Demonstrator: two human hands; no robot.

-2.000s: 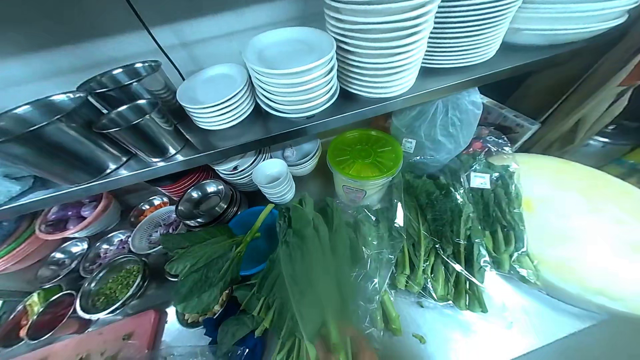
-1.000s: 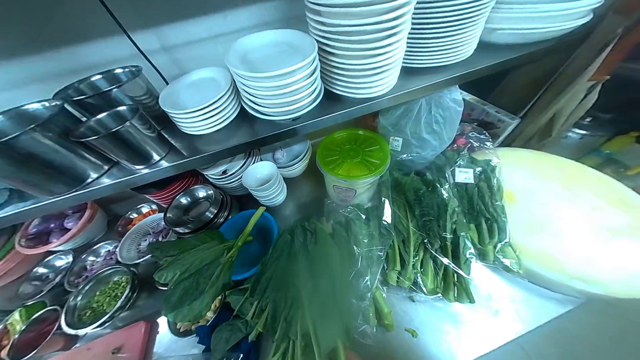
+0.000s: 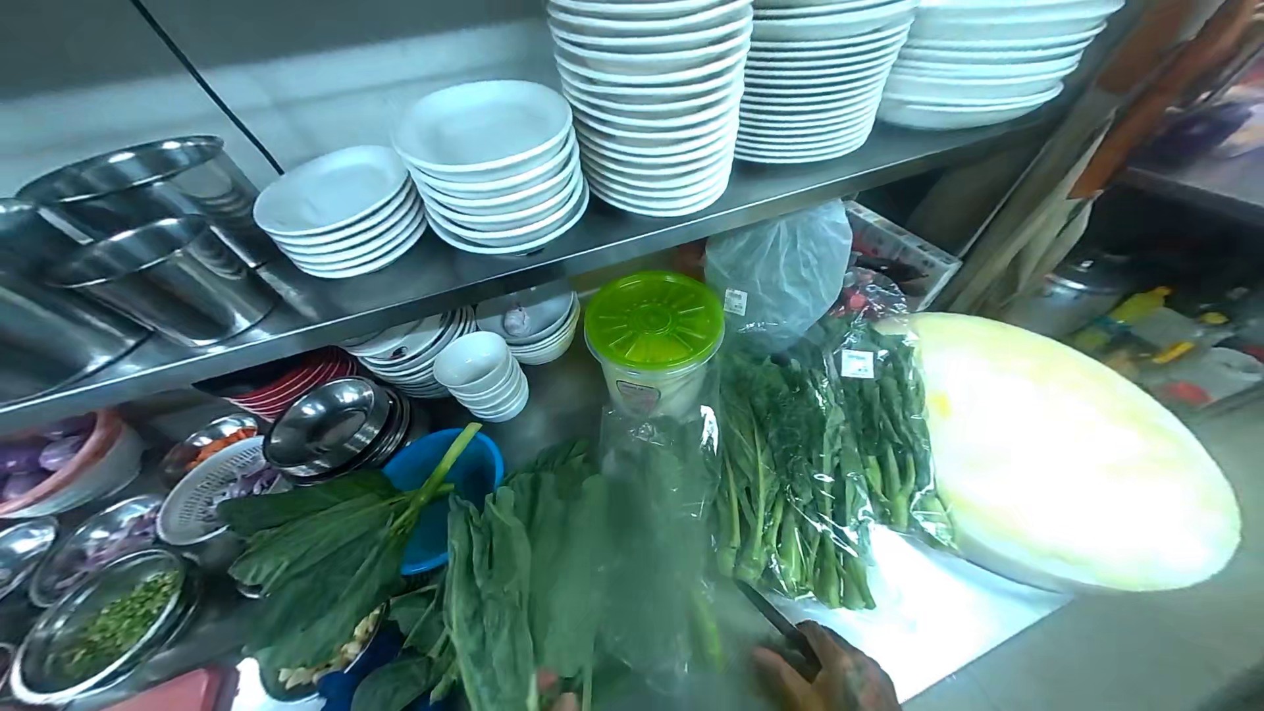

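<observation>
My right hand [image 3: 829, 671] is closed around a knife [image 3: 775, 614] at the bottom edge, its dark blade pointing up and left. Only fingertips of my left hand [image 3: 558, 691] show, at the stems of a bunch of leafy greens [image 3: 494, 592]; the rest of it lies out of frame. A blurred clear plastic bag [image 3: 657, 513] is just right of that bunch. Bagged leafy greens [image 3: 800, 474] lie above the knife. Another large-leaved bunch [image 3: 336, 553] rests over a blue plastic bowl [image 3: 459, 494] at the left.
Stacked white plates [image 3: 494, 128] and steel containers [image 3: 163, 267] stand on a metal shelf [image 3: 395, 286]. Beneath it are a green-lidded tub [image 3: 654, 321], small white bowls [image 3: 479, 370] and a bowl of chopped greens [image 3: 118, 622]. A large round pale board [image 3: 1066, 454] is at the right.
The knife and my right hand, not visible in the earlier frames, have come into view at the bottom. The view has shifted a little.
</observation>
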